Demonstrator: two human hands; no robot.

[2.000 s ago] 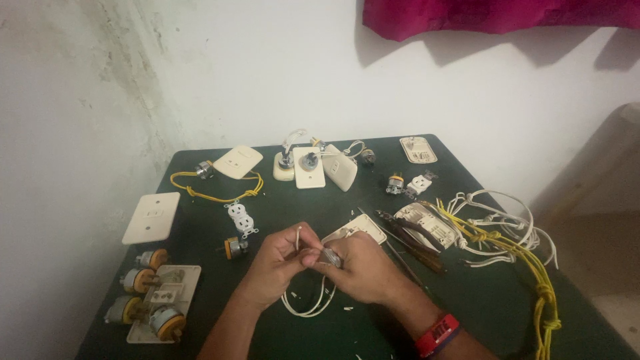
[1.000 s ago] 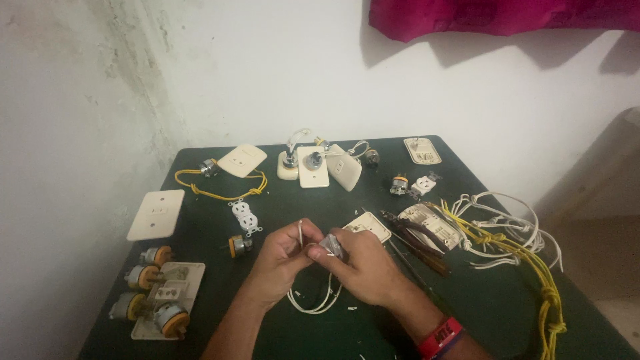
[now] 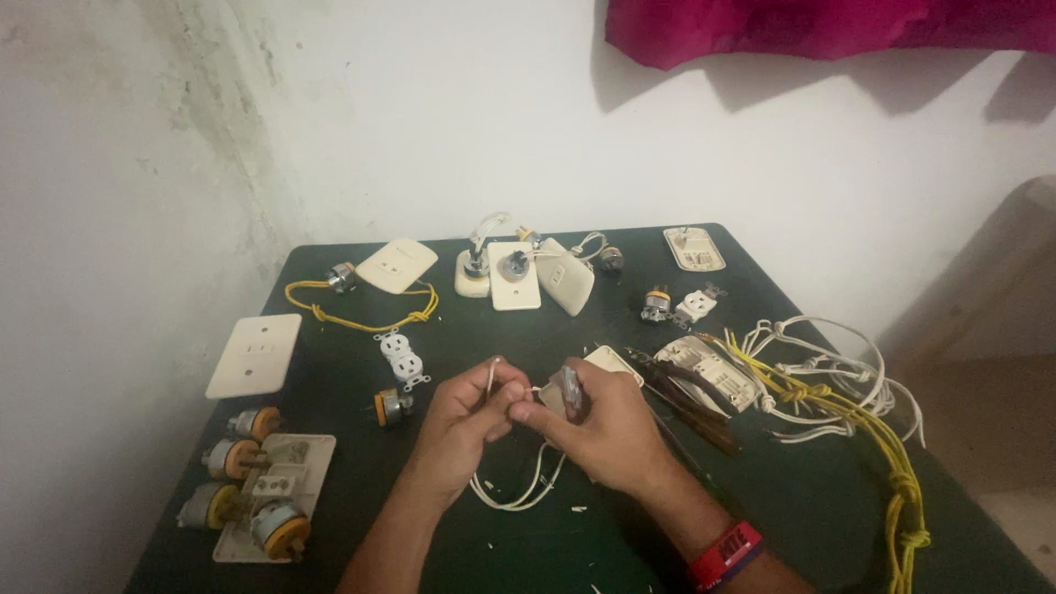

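Near the middle of the green table, my left hand (image 3: 474, 417) pinches a white electrical wire (image 3: 513, 505), whose loop hangs below both hands. One end of the wire sticks up above my left fingers, and another reaches toward my right hand (image 3: 606, 425). That hand is closed around a small greyish, shiny object (image 3: 571, 389), partly hidden by the fingers; I cannot tell what it is. Small bits of white insulation (image 3: 579, 509) lie on the table below. A white duplex receptacle (image 3: 402, 360) and a plug with an orange band (image 3: 391, 407) lie left of my left hand.
Several plugs (image 3: 280, 528) rest on and beside a cream outlet box (image 3: 318, 487) at left. Cream cover plates (image 3: 262, 355) and outlets (image 3: 565, 276) stand farther back. At right are dark-handled tools (image 3: 693, 404), an open outlet housing (image 3: 726, 379), white wires (image 3: 874, 363) and knotted yellow wires (image 3: 899, 487).
My right hand has moved a little away from my left hand, opening a small gap with a wire end showing in it. The left hand still pinches the wire.
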